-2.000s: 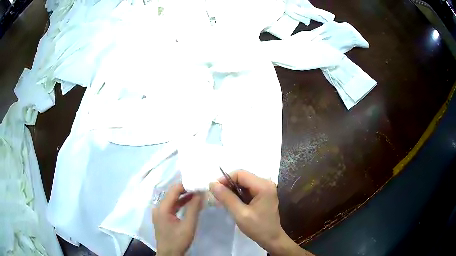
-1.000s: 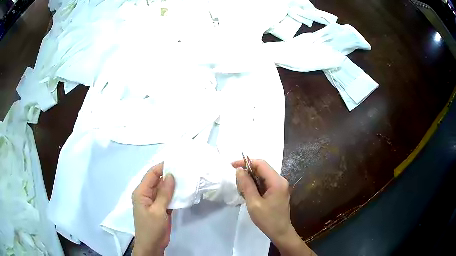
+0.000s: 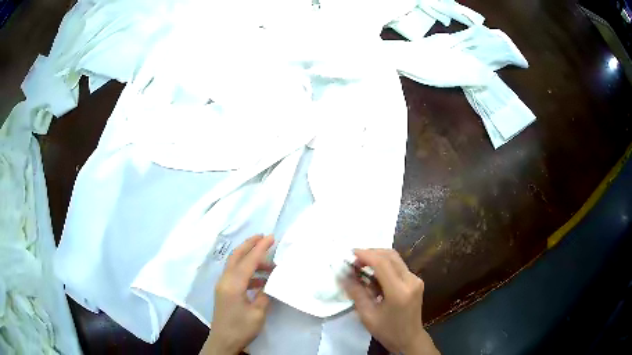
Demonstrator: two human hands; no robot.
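Note:
A white garment (image 3: 229,132) lies spread in front of me, overexposed in its middle. A squared white end of cloth, likely a cuff (image 3: 305,277), lies between my hands over the lower part. My left hand (image 3: 241,291) is at its left edge, fingers slightly curled and apart, with no cloth clearly gripped. My right hand (image 3: 388,295) is at its right edge, curled around small dark snips (image 3: 365,276). The right fingertips are blurred, so whether they also pinch the cloth cannot be told.
Sleeves (image 3: 509,114) lie out to the right on the glossy dark-brown table (image 3: 471,187). A crumpled white pile (image 3: 111,41) is at the far left, and creamier folded layers (image 3: 21,236) run along the left edge. The table's yellowish edge (image 3: 575,220) curves at the right.
The cloth end raised and stretched between both hands now lies flatter and shows a squared edge. My left hand has moved right and its grip looks loosened. My right hand has moved slightly down and right.

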